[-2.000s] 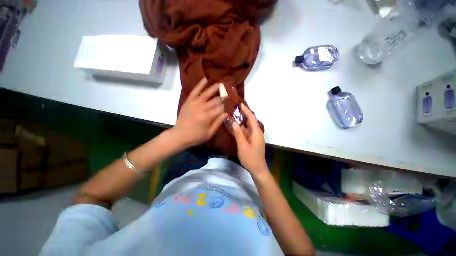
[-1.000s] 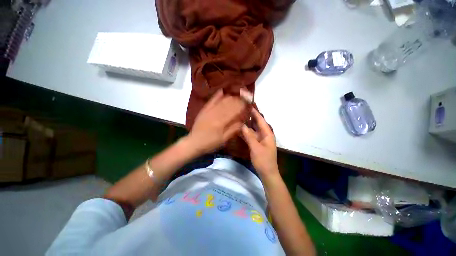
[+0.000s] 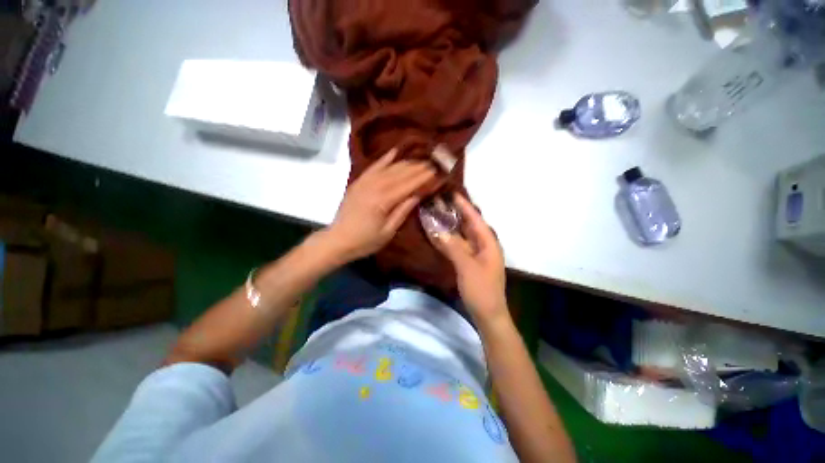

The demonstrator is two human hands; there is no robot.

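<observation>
The rust-brown cloth [image 3: 421,90] lies bunched on the white table [image 3: 543,194] and hangs over its front edge. My right hand [image 3: 475,249] holds a small clear bottle [image 3: 440,219] with a violet tint over the cloth. My left hand [image 3: 378,201] is beside it, its fingers on the brown cloth, with a small white tag [image 3: 444,159] at the fingertips. The bottle's cap end is hidden. Two violet-tinted bottles with black caps lie to the right, an upper one [image 3: 608,114] with a white label and a lower one [image 3: 649,210].
A white carton row [image 3: 244,98] stands left of the cloth. A large clear bottle [image 3: 724,89] lies at the upper right, and a white carton [image 3: 803,206] is at the right edge. Below the table are white packaging [image 3: 633,393] and brown boxes [image 3: 109,276].
The view has shifted, so table items sit further right than in the earliest frame. My left hand has moved off the bottle, which now shows more clearly in my right hand.
</observation>
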